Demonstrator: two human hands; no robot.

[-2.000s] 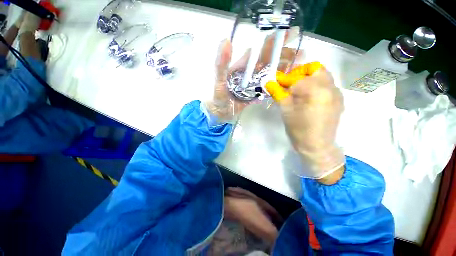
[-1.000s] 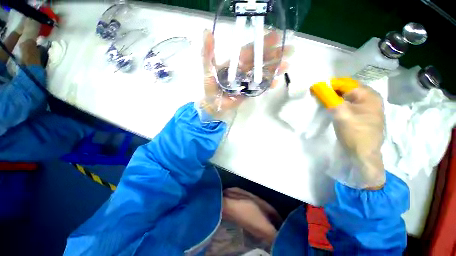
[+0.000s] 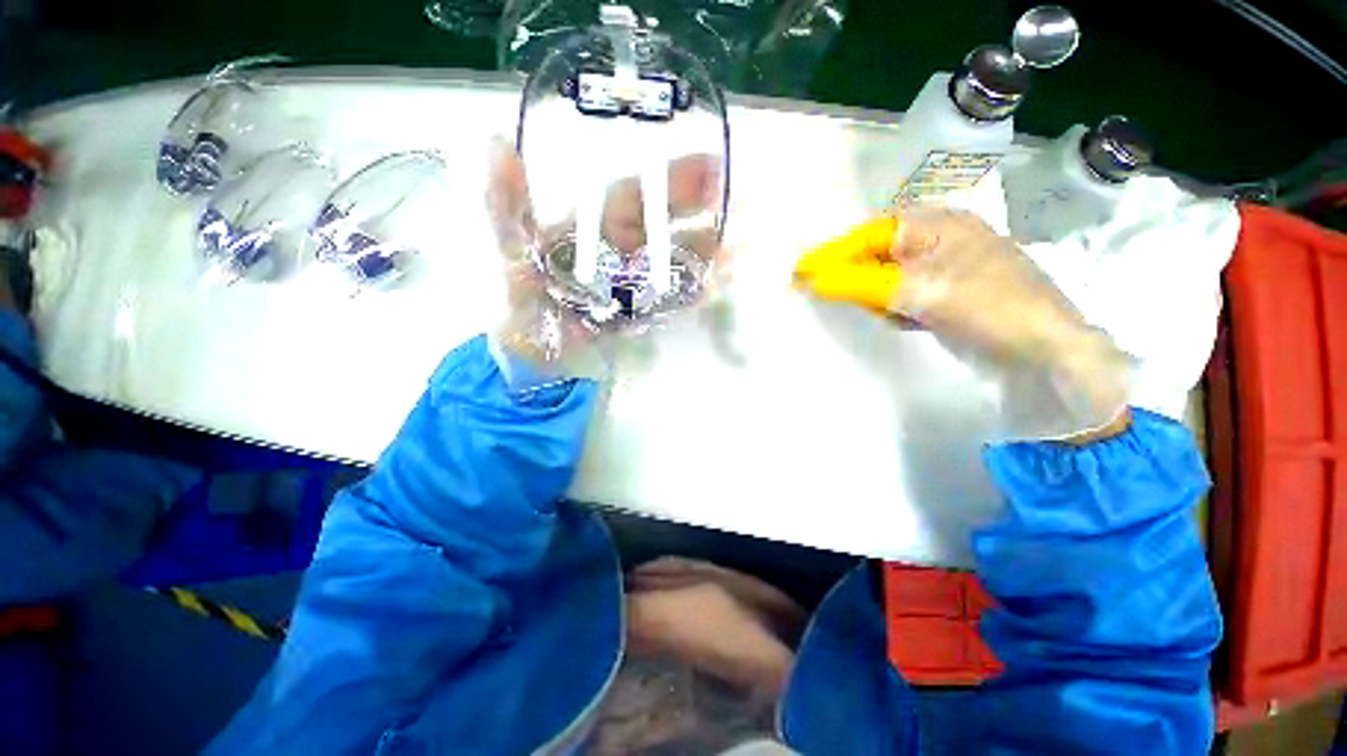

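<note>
My left hand (image 3: 517, 266), in a clear glove, holds the clear oval unit (image 3: 725, 177) upright from behind and below. Two white bars (image 3: 659, 222) run inside it. The chrome base (image 3: 628, 284) is at its lower end, by my palm. A silver-black end bracket (image 3: 628, 95) is at the upper end. My right hand (image 3: 886, 273) is to the right of the unit, apart from it, over the white bench. Its orange finger cots (image 3: 854, 266) are pinched together; whether something small is between them I cannot tell.
Three similar waiting units (image 3: 362, 244) lie on the white bench (image 3: 443, 355) at left. Two white bottles (image 3: 946, 141) with metal tops stand at back right, beside crumpled wipes (image 3: 1145, 273). A red-orange tray (image 3: 1300, 443) is far right. Clear units also show on the dark green surface behind.
My right hand has moved away from the unit's base to the right. The small dark piece seen near the unit a second ago no longer shows clearly. The view has shifted right.
</note>
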